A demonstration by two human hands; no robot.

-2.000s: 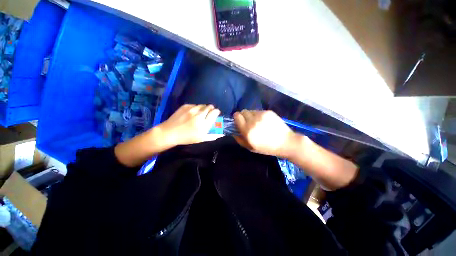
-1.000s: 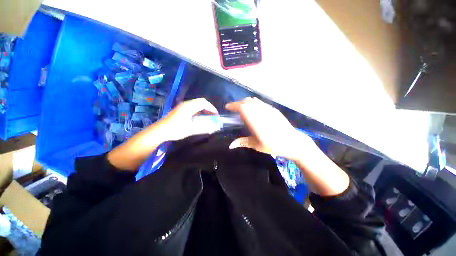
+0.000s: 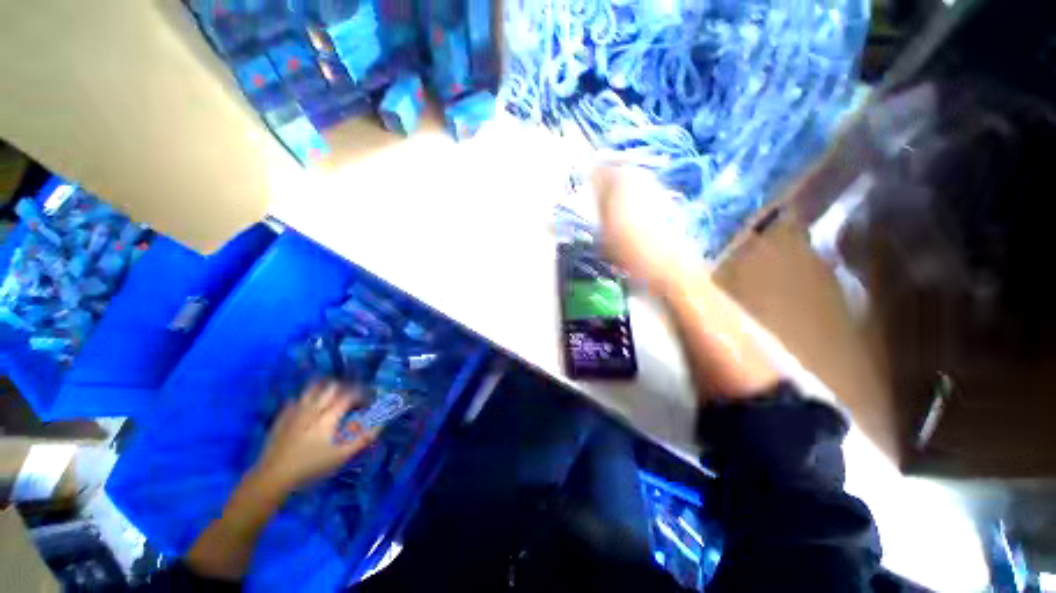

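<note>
My left hand [image 3: 310, 438] is inside the large blue tote [image 3: 214, 388], over many small packs. It is blurred; a pack with a pale coiled cable [image 3: 380, 412] is at its fingertips, and I cannot tell if it is held. My right hand [image 3: 635, 220] is stretched over the white table [image 3: 429, 249] at the near edge of the pale cable pile in clear plastic [image 3: 706, 87]. Its fingers are blurred against pale cables, so its grip cannot be told.
A smartphone [image 3: 598, 310] lies beside my right forearm. An open carton of blue packs [image 3: 237, 174] is at upper left. A second blue tote [image 3: 110, 348] stands further left. A large brown carton [image 3: 799, 301] is at right. A small blue basket [image 3: 683, 527] with packs is below the table edge.
My hands were together over my lap at a pack. They have separated: the left into the tote, the right forward to the cable pile. The view has tilted up, showing the pile and carton.
</note>
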